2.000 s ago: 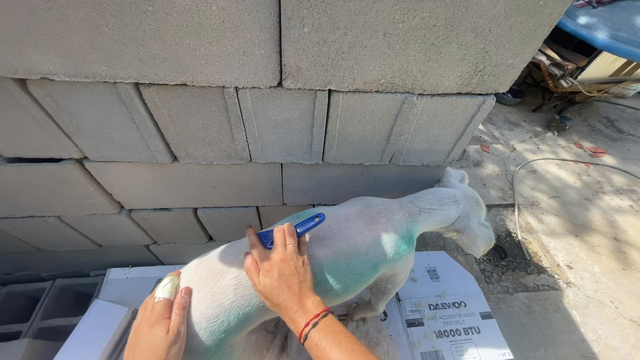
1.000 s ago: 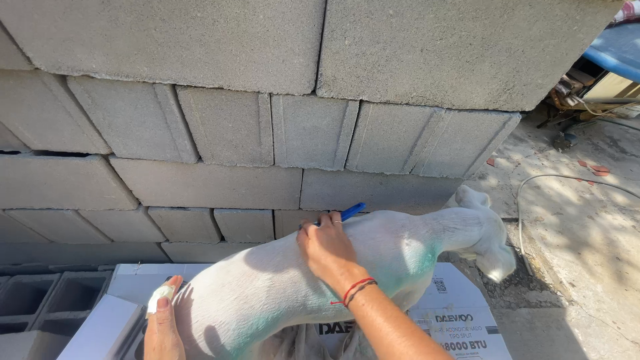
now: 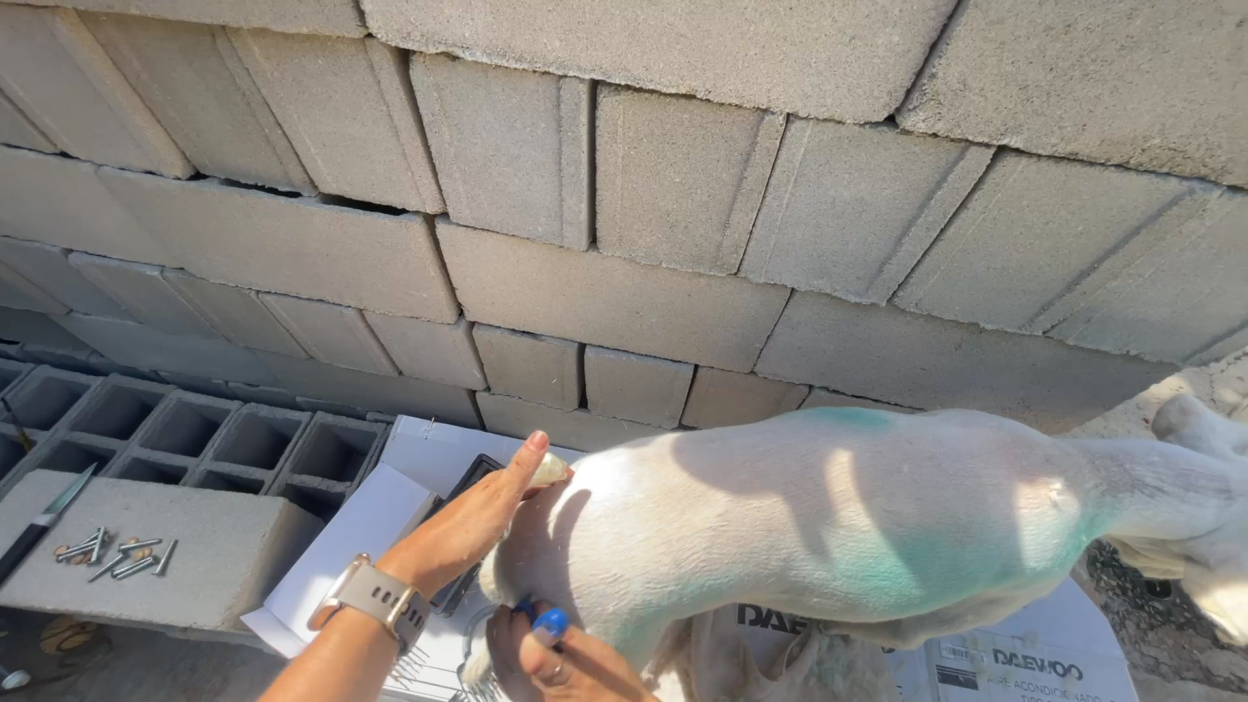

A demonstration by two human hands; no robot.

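A short-haired white dog [image 3: 770, 517] with green-tinted patches stands on flattened printed cardboard [image 3: 1033, 658], its rump toward my hands and its head at the right edge. My left hand [image 3: 512, 497], below a pale-strapped wristwatch, lies against the rump beside a small cream-coloured thing I cannot identify; some fingers are hidden. Lower down, my right hand [image 3: 575, 668] is closed around a tool with a blue handle [image 3: 551, 626] by the dog's hind leg. The tool's working end is hidden.
Behind the dog rises a wall of grey concrete blocks [image 3: 614, 292]. Hollow blocks [image 3: 258, 439] stand at left. On a solid block [image 3: 224, 546] lie a knife [image 3: 47, 522] and several screws [image 3: 122, 554]. A dark-framed object [image 3: 468, 497] is on white board [image 3: 341, 531].
My right hand has moved with the blue-handled tool from the dog's back down to its hind leg. The view has swung left, bringing the knife and screws into sight.
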